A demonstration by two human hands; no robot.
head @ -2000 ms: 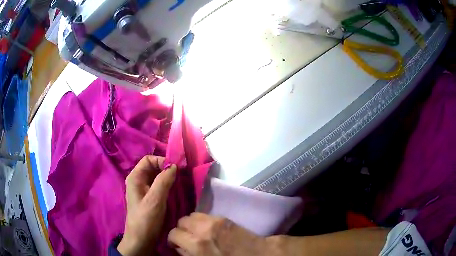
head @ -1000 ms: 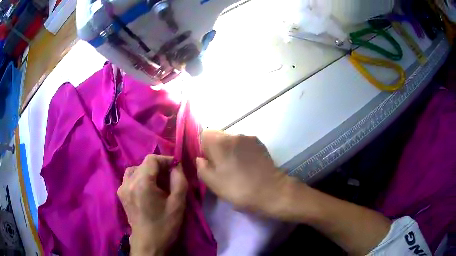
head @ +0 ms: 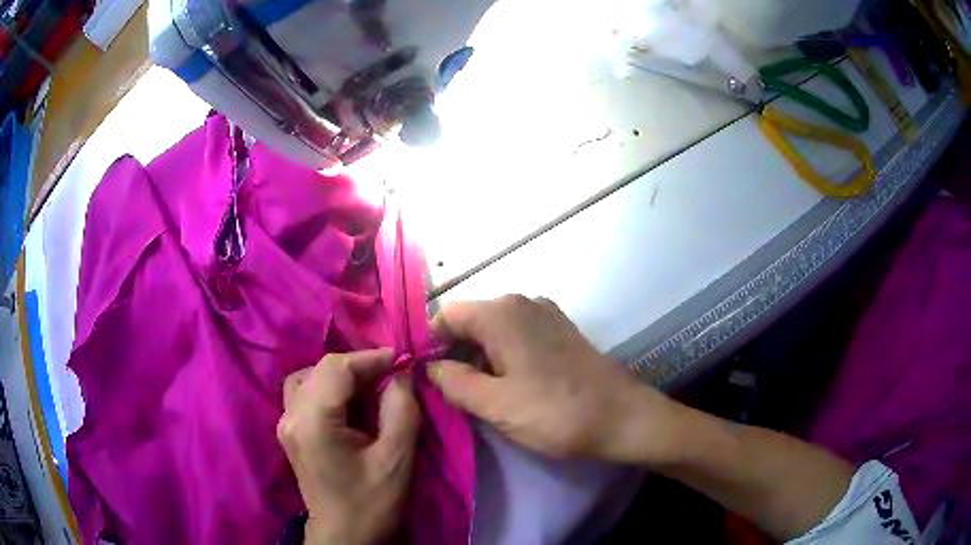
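Note:
The magenta garment (head: 192, 373) lies over the left of the white bed, and its edge runs up under the sewing machine head (head: 309, 75). The needle area is lost in lamp glare. My left hand (head: 351, 436) pinches the folded magenta edge between thumb and fingers. My right hand (head: 532, 373) pinches the same edge just beside it, the fingertips of both hands nearly touching. A narrow magenta strip (head: 402, 277) runs from the fingers up to the needle area. Pale lilac fabric (head: 543, 495) hangs below my right hand.
Scissors with one green and one yellow handle loop (head: 815, 154) lie at the upper right, with pale translucent scraps (head: 681, 43) behind them. A ruler strip (head: 745, 303) follows the curved table edge. Another magenta pile (head: 905, 362) is at the right, off the table.
My right hand has come up from the lower edge of the fabric to the strip beside my left hand. My left hand still pinches the edge. The view has shifted slightly.

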